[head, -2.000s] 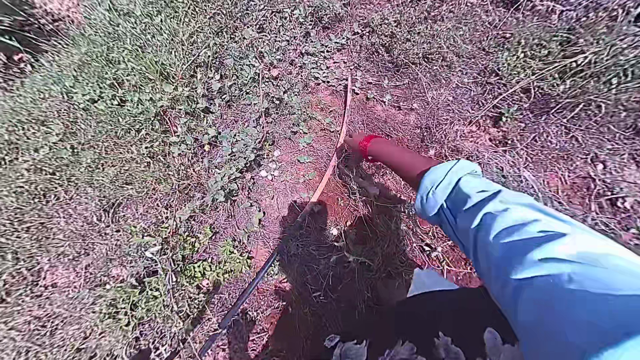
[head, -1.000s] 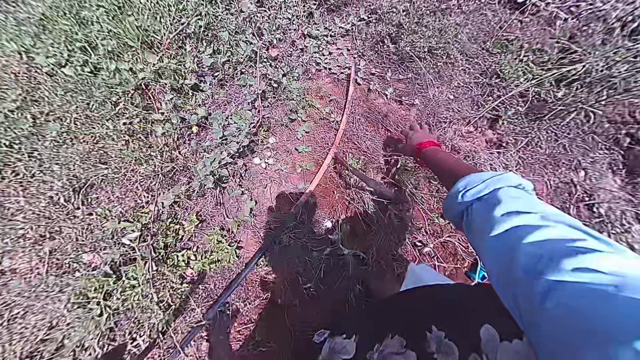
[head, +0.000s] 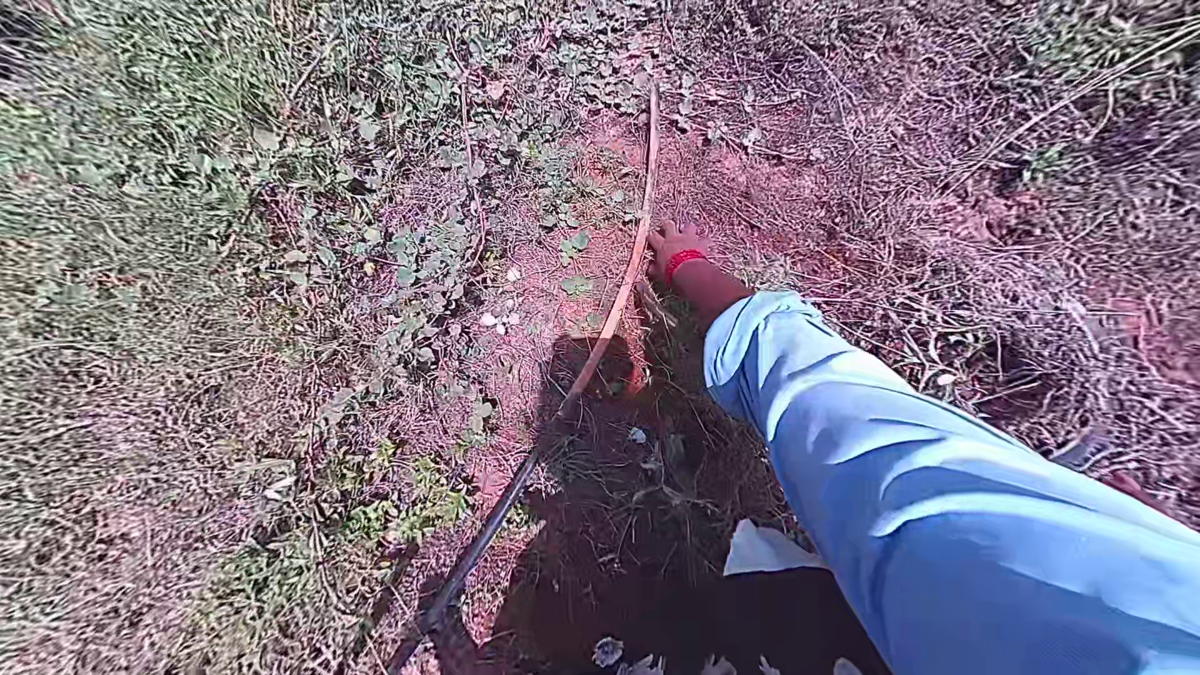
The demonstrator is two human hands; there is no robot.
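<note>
A long thin pipe (head: 623, 291) lies in a curve over the ground, dusty brown along its upper length and black lower down in shadow. Just right of its upper part is my right hand (head: 675, 246), palm down with the fingers apart, low over the soil. The fingertips are beside the pipe; whether they touch it I cannot tell. A red bracelet (head: 686, 265) circles the wrist, below a rolled light blue sleeve (head: 881, 450). A short stick or root (head: 653, 305) lies just below the hand. My left hand is out of the picture.
Green grass and low weeds (head: 403, 253) cover the left side, dry grass (head: 937, 187) the right. Reddish soil shows around the pipe. Near the bottom are a white cloth corner (head: 764, 548) and dark cloth with pale flower shapes. A blurred grey object (head: 1083, 450) lies beyond the sleeve.
My right hand was at the pipe two seconds ago, stood off to its right one second ago, and is now back beside it.
</note>
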